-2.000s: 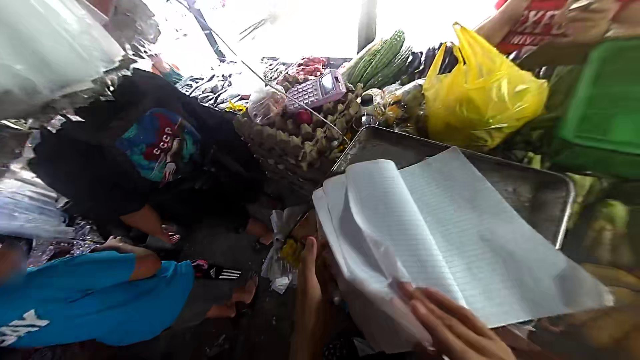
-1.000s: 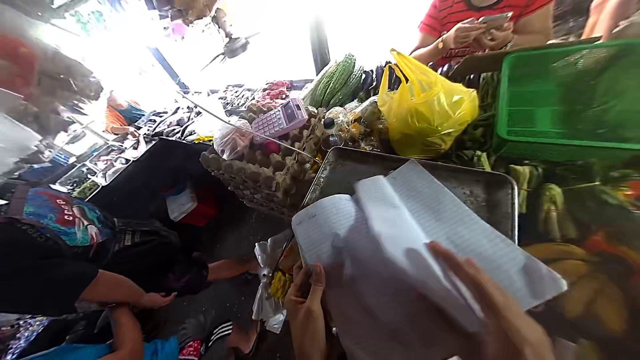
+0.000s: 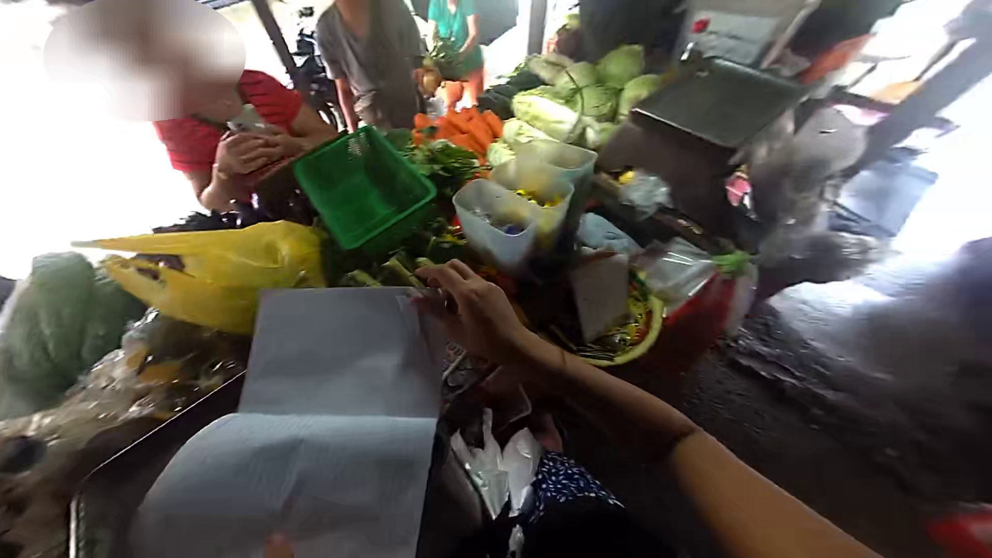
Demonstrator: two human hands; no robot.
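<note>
An open paper notebook [image 3: 341,356] with lined pages lies at the lower left, over part of a metal tray [image 3: 76,511]. Of my left hand [image 3: 279,544], only a blurred fingertip shows on the lower page at the bottom edge; the rest is hidden. My right hand [image 3: 469,306] is at the notebook's upper right corner, with its fingers bent and pointing left. Whether those fingers grip the page edge or something small cannot be told. Green vegetable stalks [image 3: 399,267] lie just beyond the fingers.
A yellow plastic bag [image 3: 232,256] and a green basket [image 3: 360,190] stand behind the notebook. Translucent plastic containers [image 3: 496,221], a round yellow-rimmed basket [image 3: 655,322], carrots [image 3: 465,128] and cabbages [image 3: 597,97] are to the right. A person in red [image 3: 271,101] holds a phone at the upper left.
The view has swung far to the right. My right hand has moved off the middle of the pages to the notebook's upper right corner. The notebook now lies open with its upper page flat.
</note>
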